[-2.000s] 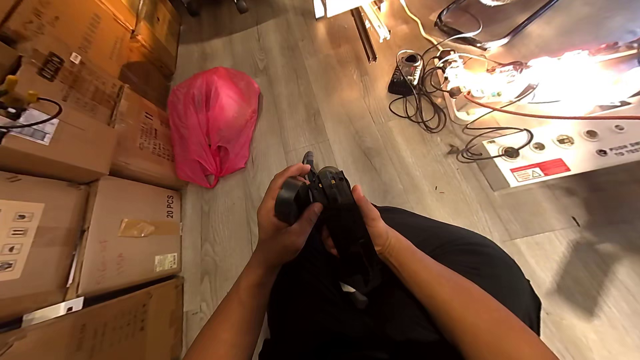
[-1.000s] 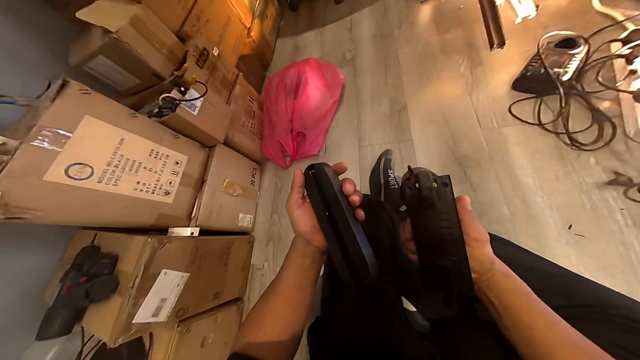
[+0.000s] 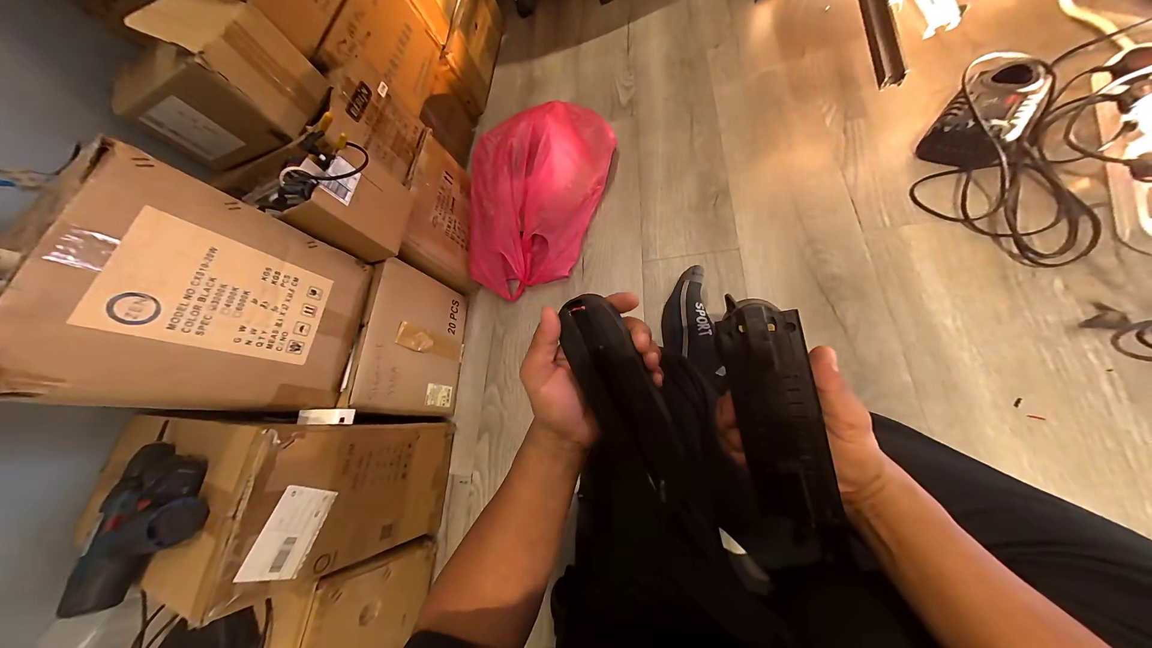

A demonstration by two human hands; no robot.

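Note:
My left hand [image 3: 560, 382] is closed around a long black part with a rounded end [image 3: 621, 369], which shows a small red spot near its tip. In my right hand [image 3: 850, 423] is a black plastic housing [image 3: 778, 405] with ribs and a round fitting at its upper end. The two black pieces are apart, side by side over my lap, and their lower ends blend into my dark trousers. Between them a dark sock with writing [image 3: 691, 310] shows on a foot. What exactly the two pieces are, I cannot tell.
Cardboard boxes [image 3: 396, 351] are stacked along the left, with a cordless power tool [image 3: 135, 522] on one. A pink plastic bag [image 3: 540, 189] lies on the wood-look floor. At the upper right are a black device [image 3: 958, 135] and coiled cables [image 3: 1035, 216].
The black pieces, held close together two seconds ago, are now apart, one in each hand. The view has swung toward the boxes on the left.

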